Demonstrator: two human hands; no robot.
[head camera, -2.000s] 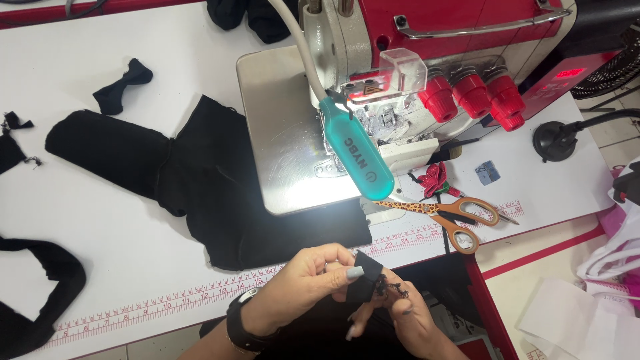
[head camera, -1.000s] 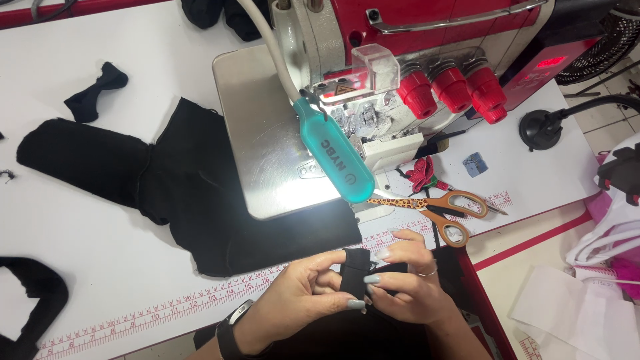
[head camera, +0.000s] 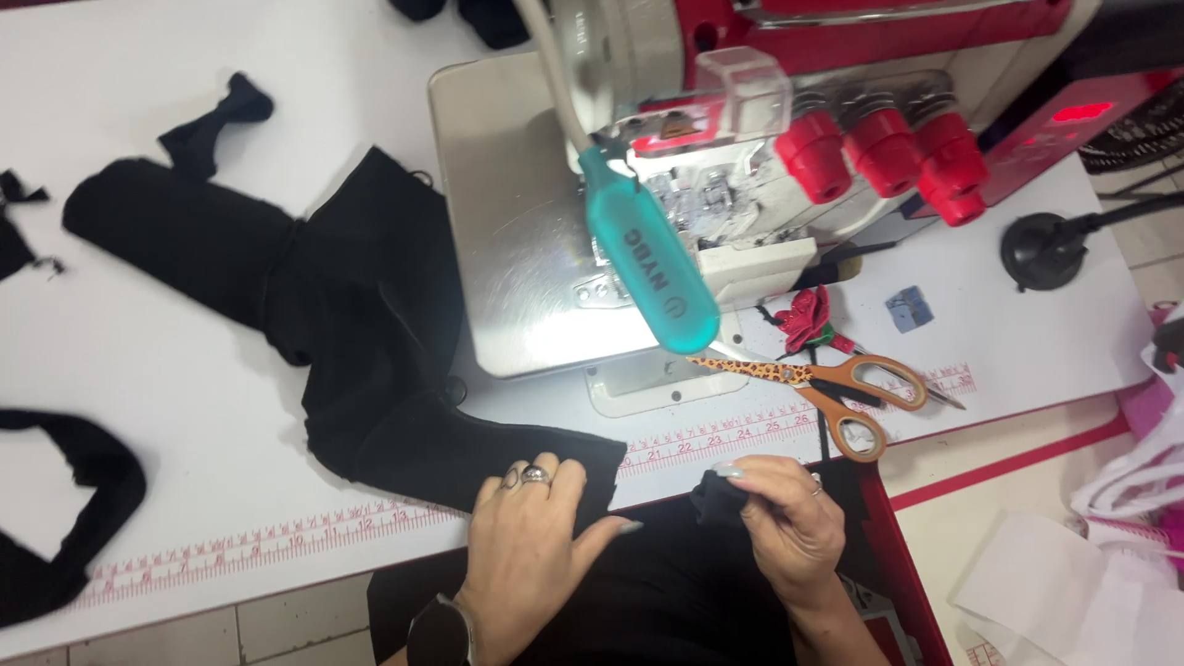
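My left hand (head camera: 532, 536) rests on the near end of a black fabric garment (head camera: 398, 314), its fingers bent over the edge and the thumb apart. Between the thumb and fingers of my right hand (head camera: 786, 518) is a small black fabric piece (head camera: 720, 499), held beside the table's front edge. The garment spreads left of the overlock machine's metal plate (head camera: 509, 213). Leopard-print scissors with orange handles (head camera: 814, 379) lie partly spread, above my right hand in the view. Whether my left fingers pinch the cloth is unclear.
A teal lamp (head camera: 652, 264) hangs over the red and white overlock sewing machine (head camera: 869, 102). A red fabric flower (head camera: 805, 319) and a blue-grey scrap (head camera: 909, 309) lie right of it. Black cloth pieces (head camera: 217, 125) are at the left. A printed ruler (head camera: 277, 546) follows the table edge.
My hands were together on the small black piece; they have parted. My left hand has moved onto the garment, and the small piece stays in my right hand.
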